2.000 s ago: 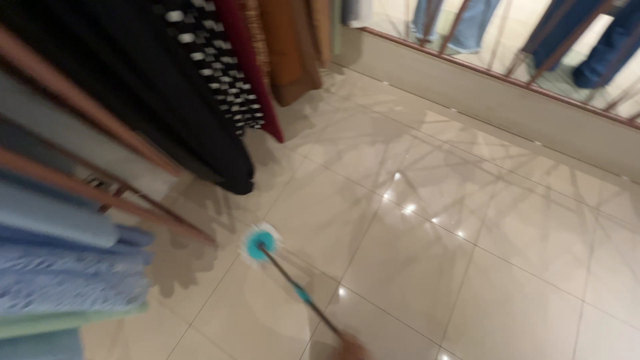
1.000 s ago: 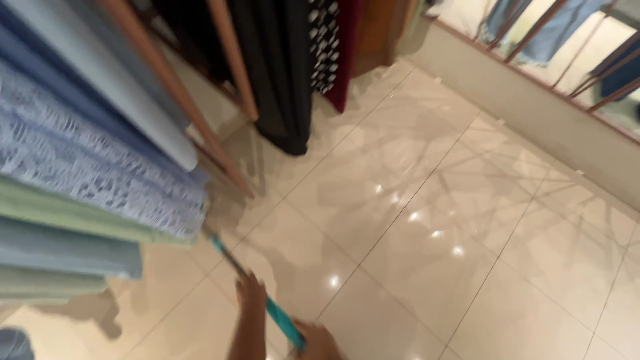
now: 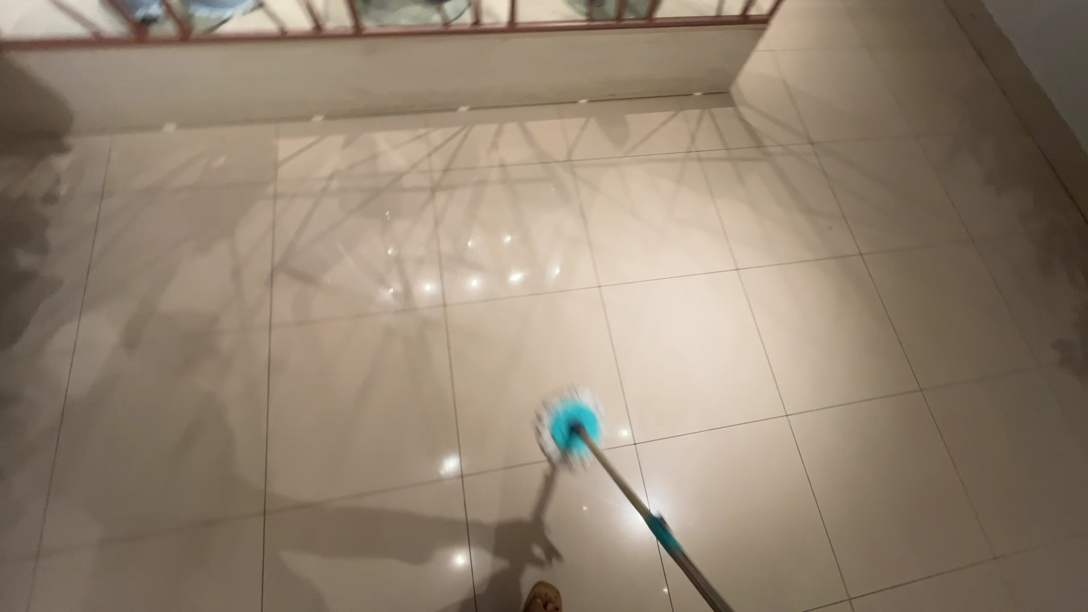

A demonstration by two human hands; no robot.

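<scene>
A round spin mop head [image 3: 575, 427], turquoise in the middle with a white fringe, rests on the glossy beige floor tiles [image 3: 680, 357] near the centre of the view. Its metal handle [image 3: 699, 578], with a turquoise collar [image 3: 664, 534], slants down to the bottom edge, right of centre. Neither my left hand nor my right hand shows; the upper part of the handle lies outside the frame. The tip of a foot [image 3: 542, 597] appears at the bottom, left of the handle.
A low beige platform [image 3: 408, 76] with a reddish metal rail [image 3: 510, 28] runs along the top. Blue garments [image 3: 212, 10] hang or lie behind the rail at upper left. A wall base [image 3: 1028, 110] borders the floor at upper right. Shadows and light reflections cross the tiles.
The view has swung away from the clothes racks at left. Both hands, seen on the mop handle one second ago, have left the frame. The mop head is in sight again, on open tiles.
</scene>
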